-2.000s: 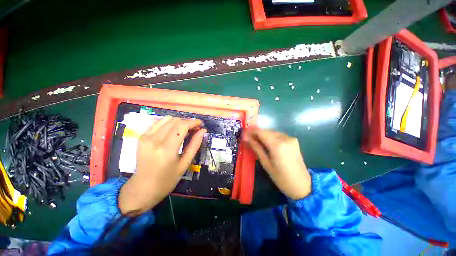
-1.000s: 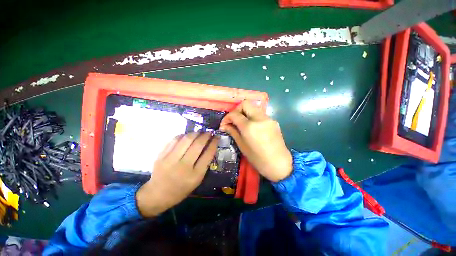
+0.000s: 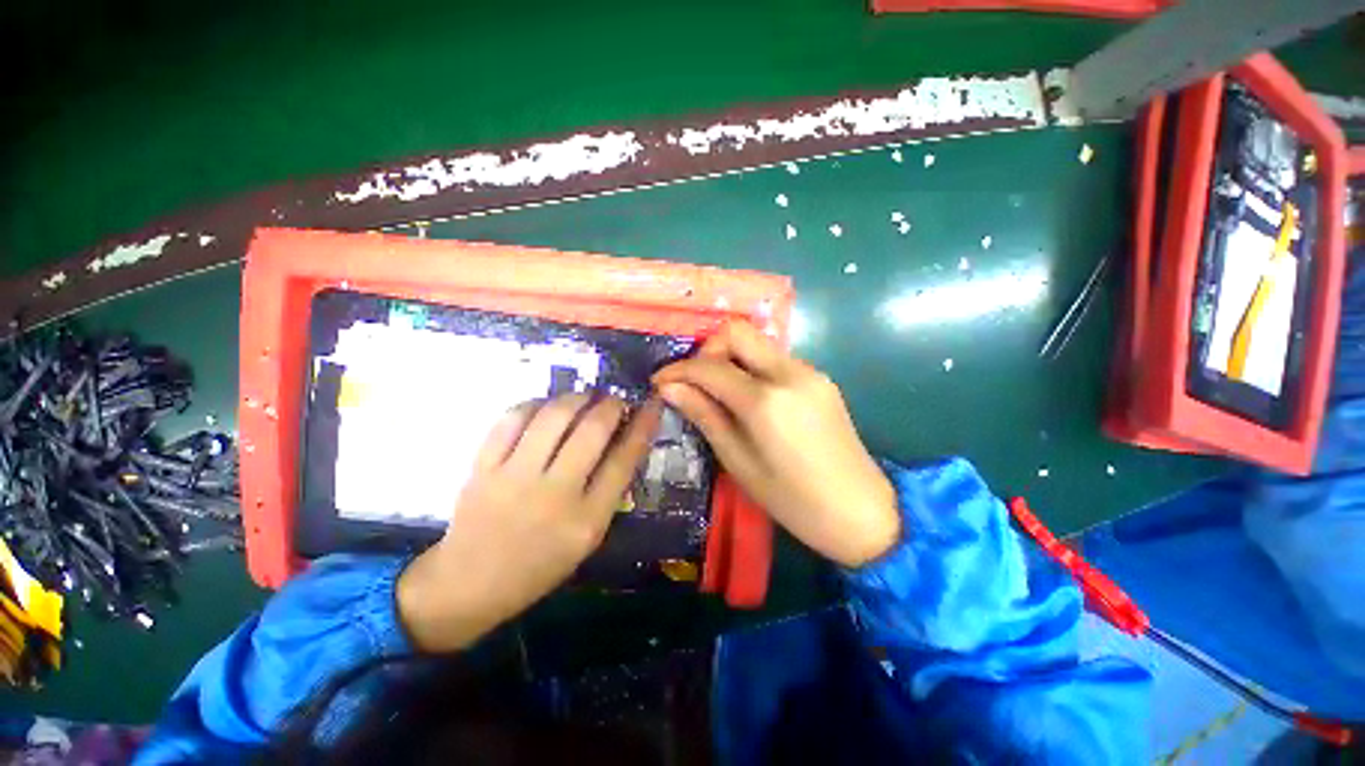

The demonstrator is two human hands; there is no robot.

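An open tablet unit (image 3: 434, 536) lies in a red-orange foam tray (image 3: 270, 404) in front of me. Its large white battery (image 3: 412, 434) shows on the left side, with the silvery main circuit board (image 3: 671, 476) on the right. My left hand (image 3: 524, 516) rests over the middle of the tablet, fingertips at the board's upper part. My right hand (image 3: 786, 449) reaches over the tray's right side, thumb and fingers pinched together beside my left fingertips. Whatever lies between the fingertips is hidden or too small to tell.
Black flex cables (image 3: 105, 464) are heaped at left, beside orange flex cables (image 3: 27, 614). At right stand foam trays (image 3: 1168, 299) with another tablet (image 3: 1250, 285), near tweezers (image 3: 1075, 311). A red-handled tool (image 3: 1100, 584) lies lower right, by a person's blue sleeve (image 3: 1317, 554). A metal post (image 3: 1183, 57) rises behind.
My right hand has moved left from the tray's right rim to the board, and my left hand has shifted lower, uncovering more battery. The tray behind has slid mostly out of the top of view.
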